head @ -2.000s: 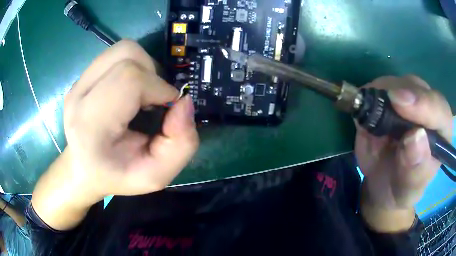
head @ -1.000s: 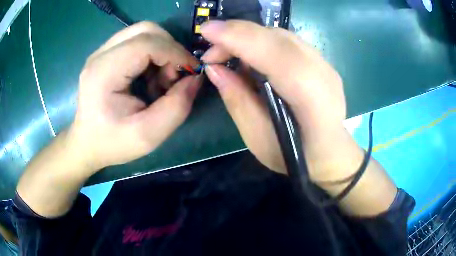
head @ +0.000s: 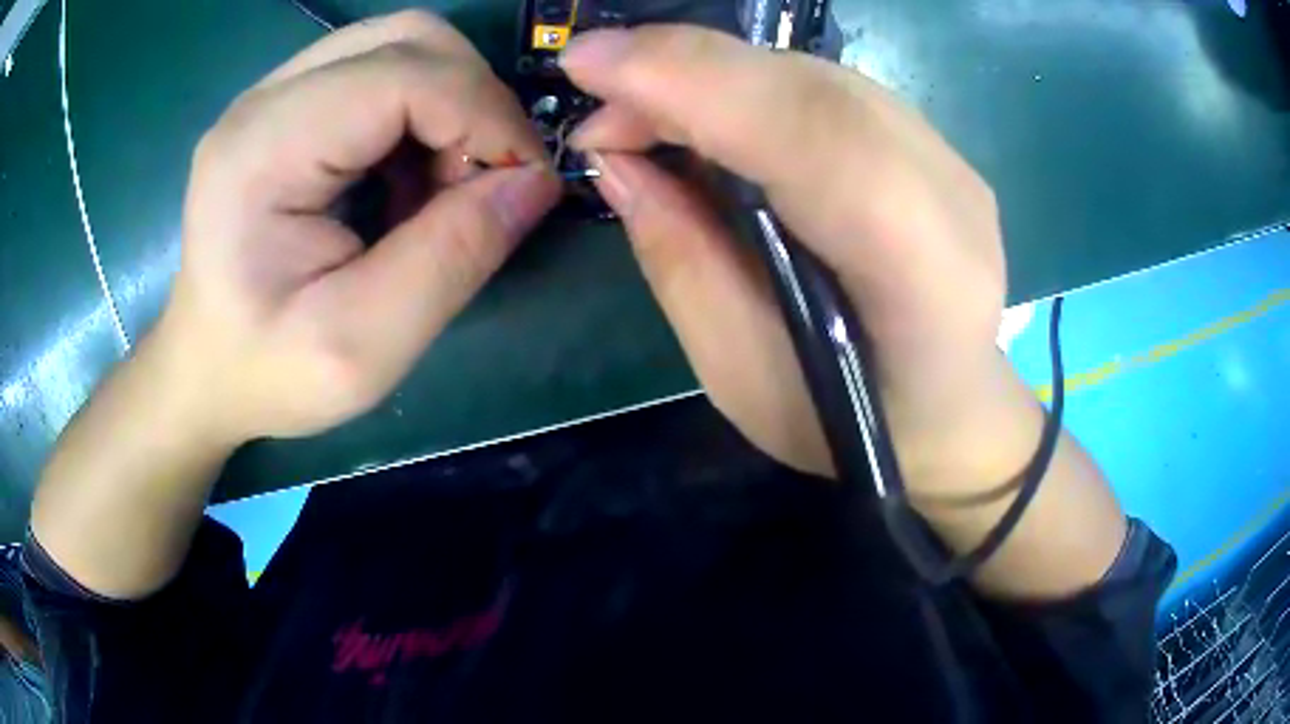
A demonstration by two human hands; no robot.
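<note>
My left hand (head: 368, 226) pinches thin lead wires between thumb and forefinger; a red strand (head: 498, 163) shows at the fingertips. My right hand (head: 821, 241) holds the black soldering iron (head: 835, 354) across its palm, its handle pointing down towards me. The right thumb and forefinger meet at a thin blue strand (head: 580, 174) that spans the small gap between both hands. The black circuit board (head: 637, 14) lies behind the fingers at the top, mostly hidden, with an orange-gold square (head: 550, 38) showing. The iron's tip is hidden.
The green bench mat (head: 594, 325) lies under the hands, its front edge curving before my dark clothing. A thin black cord (head: 1050, 410) loops by my right wrist. A blue floor (head: 1174, 382) with a yellow line shows at the right. Wire mesh is at the lower right corner.
Since two seconds ago, my right hand has come left to meet the left hand, turning the iron's handle towards me. In the last second, both hands shifted slightly up; the blue strand shows between them.
</note>
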